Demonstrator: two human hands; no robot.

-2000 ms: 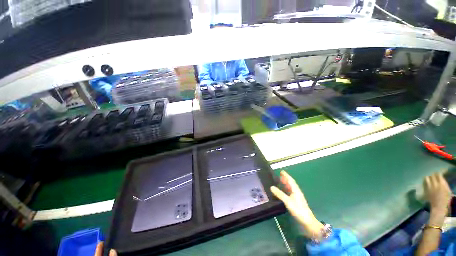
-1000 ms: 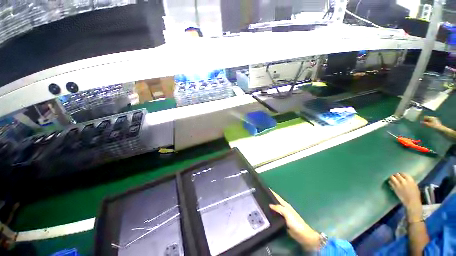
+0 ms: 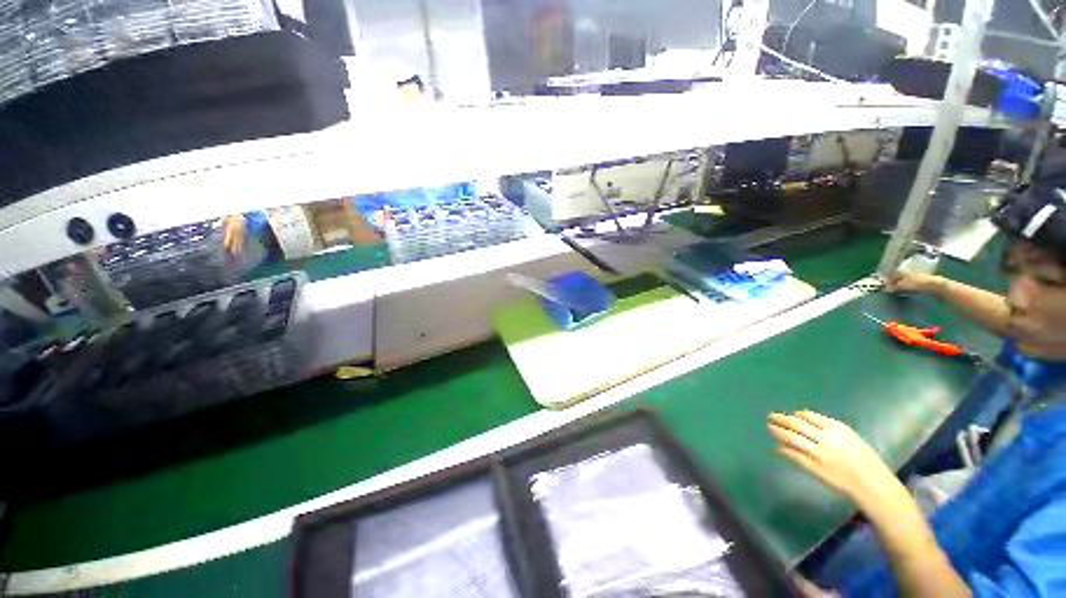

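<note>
The black foam tray [image 3: 510,526] lies at the bottom of the view, its near part cut off by the lower edge. Its left recess holds a grey tablet [image 3: 438,549]. Its right recess holds a second tablet [image 3: 631,526] under film, bright with glare. Only a small, blurred part of my right hand [image 3: 809,585] shows, at the tray's right edge by the bottom of the picture. Its grip is mostly hidden. My left hand is out of view.
A person at the right has one hand [image 3: 836,456] over the green bench [image 3: 725,409], close to the tray. An orange-red tool [image 3: 923,339] lies beyond. A yellow-green board [image 3: 631,350] holds blue items. Stacked clear trays [image 3: 175,339] stand at left.
The tray has shifted right and lower in the view, and the glare on its right tablet has grown. My right hand has nearly left the picture. The blue bin has dropped out of view.
</note>
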